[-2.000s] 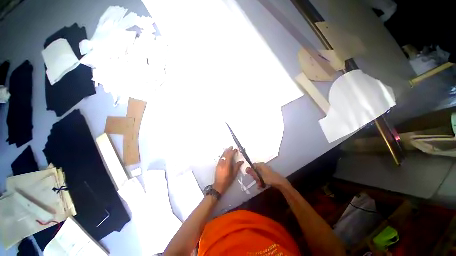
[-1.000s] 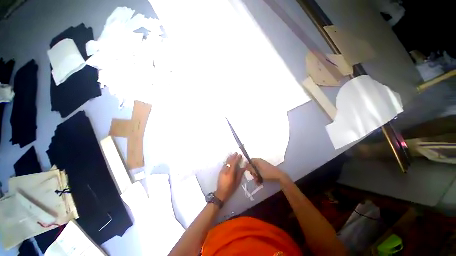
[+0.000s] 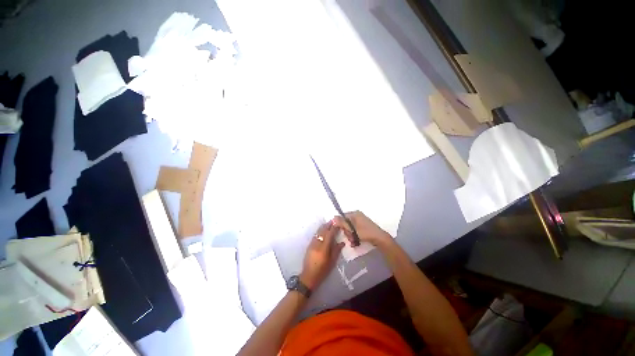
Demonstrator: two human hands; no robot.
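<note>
White fabric (image 3: 299,90) lies glaring across the middle of the table, with a curved edge at its near right. My right hand (image 3: 363,229) holds the handles of the dark shears (image 3: 326,185), whose long blades point up and left over the fabric. My left hand (image 3: 322,252) is beside the handles at the fabric's near edge, fingertips close to my right hand. A small white piece lies at its fingers; glare hides whether it is gripped. Thin white offcuts (image 3: 354,274) lie just below my hands.
A brown angled pattern (image 3: 188,182), black cut pieces (image 3: 118,243) and a white scrap pile (image 3: 184,76) lie left. A white domed panel (image 3: 508,170), card patterns (image 3: 456,113) and a metal rail (image 3: 445,45) are right. Small white cut pieces (image 3: 261,281) lie near the front edge.
The view has shifted a little, so the table items sit slightly further right. The shears' handles and both hands are closer together, and the white offcuts below them show more fully.
</note>
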